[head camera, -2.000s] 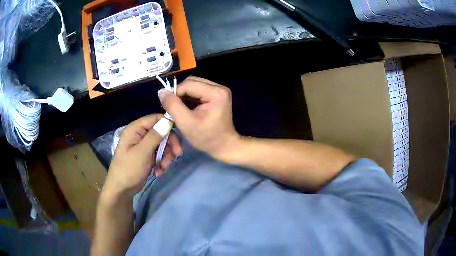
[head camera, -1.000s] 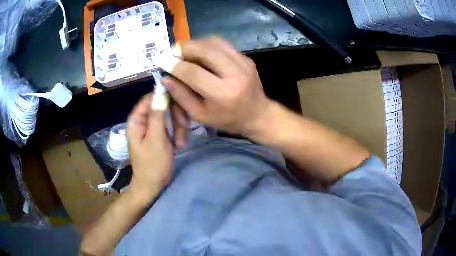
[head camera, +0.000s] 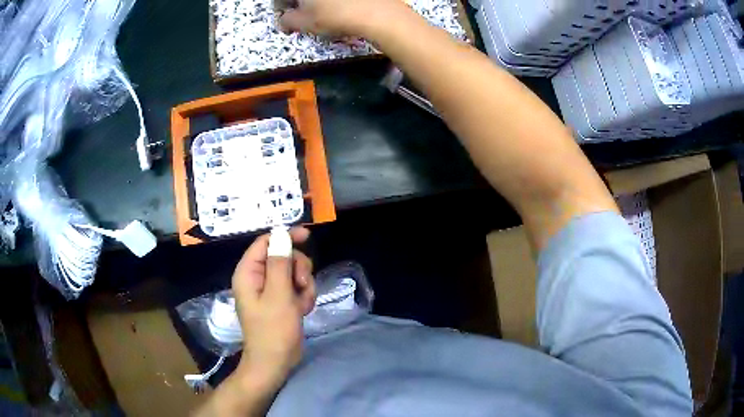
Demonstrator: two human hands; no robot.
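Observation:
The white square housing (head camera: 247,177) lies open side up in the orange fixture (head camera: 325,175). My left hand (head camera: 276,285) is at the housing's near edge, its wrapped thumb on top, pinching the power cord end there; the cord is mostly hidden by the fingers. My right hand (head camera: 322,16) is at the top edge of the picture, over the parts tray (head camera: 294,67) heaped with tiny white pieces. Its fingertips are among the pieces and partly cut off, so I cannot tell whether it holds one.
A bagged cord bundle (head camera: 338,295) rests by my lap. More bagged cords (head camera: 69,236) and a plug head (head camera: 137,237) are at the left. Stacked housings (head camera: 620,81) stand at the right. Cardboard boxes are below left (head camera: 135,350) and right (head camera: 510,281).
My right hand has left the housing edge and reached forward to the parts tray. My left hand remains at the cord by the housing. The view has shifted, bringing the tray into sight.

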